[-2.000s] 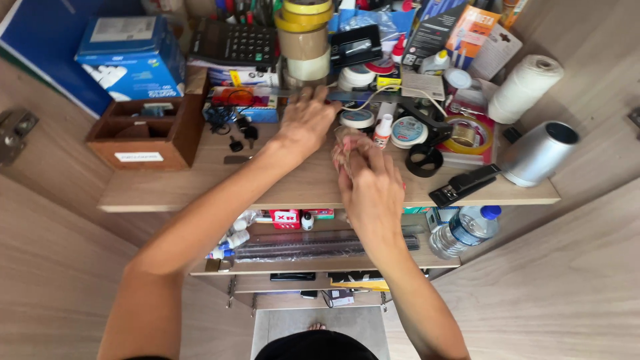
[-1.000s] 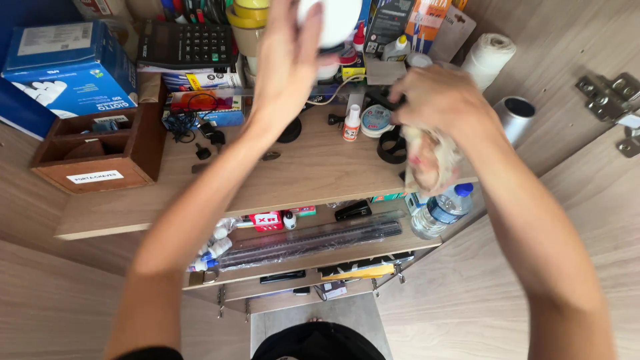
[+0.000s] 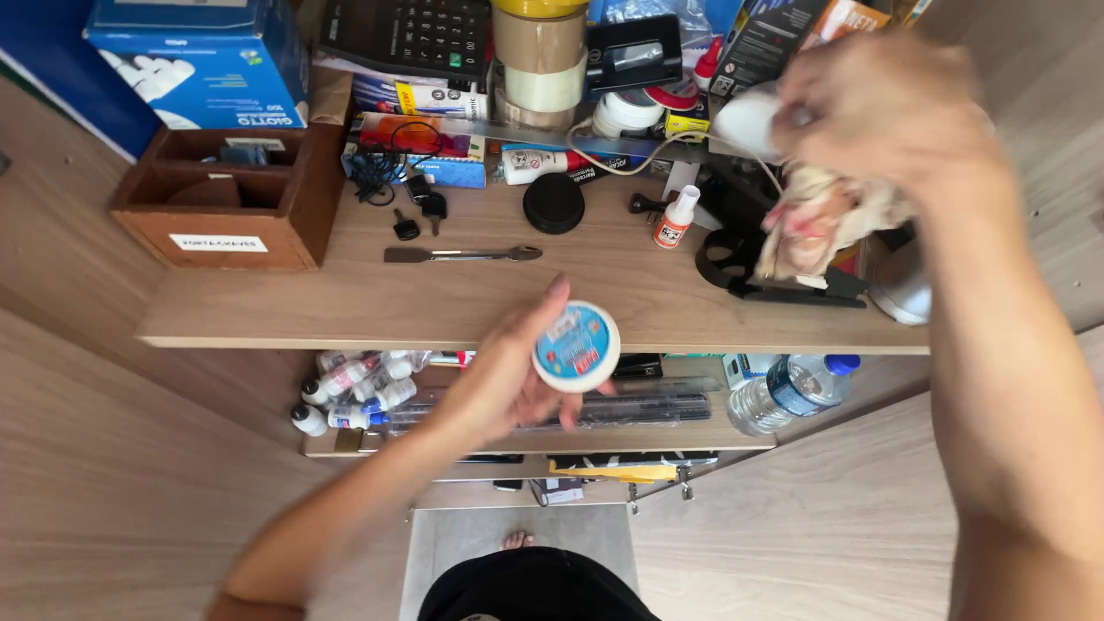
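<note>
My left hand (image 3: 517, 371) holds a small round white tub with a blue label (image 3: 576, 346) in front of the shelf edge. Blurred by motion, my right hand (image 3: 880, 112) is over the shelf's right side, with a stained cloth (image 3: 819, 224) hanging from it. A white round object (image 3: 749, 123) lies against its fingers; whether it is gripped is unclear. On the shelf between the hands are a black round lid (image 3: 554, 203), a small white bottle with an orange label (image 3: 676, 217) and a metal spatula (image 3: 462, 254). A black tape roll (image 3: 724, 258) sits beside the cloth.
A wooden key box (image 3: 297, 207) stands at the left, near a blue glove box (image 3: 198, 69), a calculator (image 3: 405, 34) and keys (image 3: 406, 226). Stacked tape rolls (image 3: 541, 78) are at the back. A metallic cylinder (image 3: 901, 285) stands right; the shelf below holds a water bottle (image 3: 793, 392) and small bottles (image 3: 362, 388).
My left hand has come down from the back of the shelf to its front edge, with a tub in it. My right hand, with the cloth, has moved toward the back. The view has shifted.
</note>
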